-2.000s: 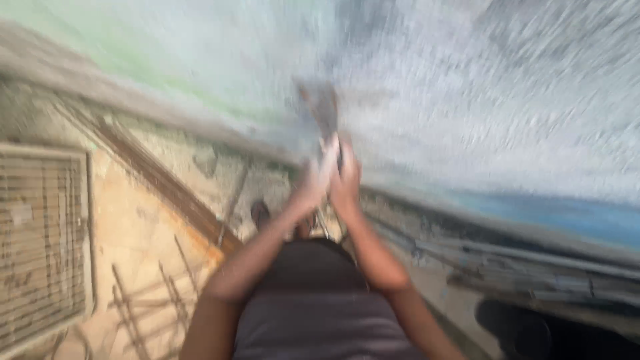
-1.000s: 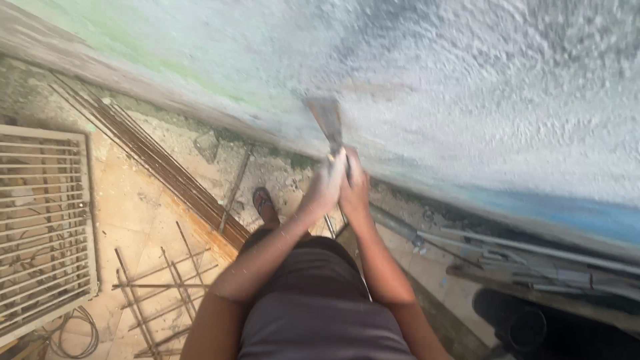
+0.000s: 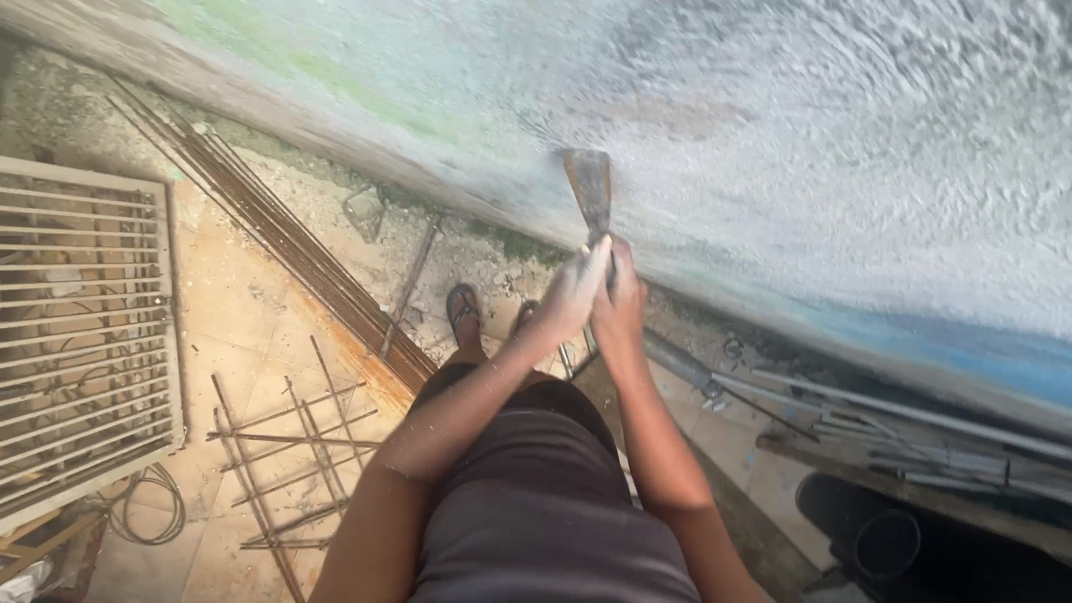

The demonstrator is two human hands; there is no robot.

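Both of my hands grip the handle of a wide-bladed metal scraper (image 3: 590,186), whose rusty blade points up against a painted, textured wall (image 3: 754,167). My left hand (image 3: 573,295), dusted with pale powder, closes on the handle from the left. My right hand (image 3: 621,295) wraps it from the right, touching the left. The fingers cover most of the handle. Near the blade's edge the wall shows a brownish patch (image 3: 682,115) among white, grey, green and blue paint.
Rusty steel rods (image 3: 293,251) lie along the floor at left, beside a slatted metal grille (image 3: 84,335), a rebar grid (image 3: 289,444) and a coiled cable (image 3: 151,507). Pale pipes (image 3: 904,410) lie along the wall's foot at right, near a black container (image 3: 888,543). Rubble surrounds my sandalled feet.
Both hands stay on the scraper, with its blade at the wall. The view was blurred two seconds ago and is sharper now. A second foot shows that was hidden one second ago.
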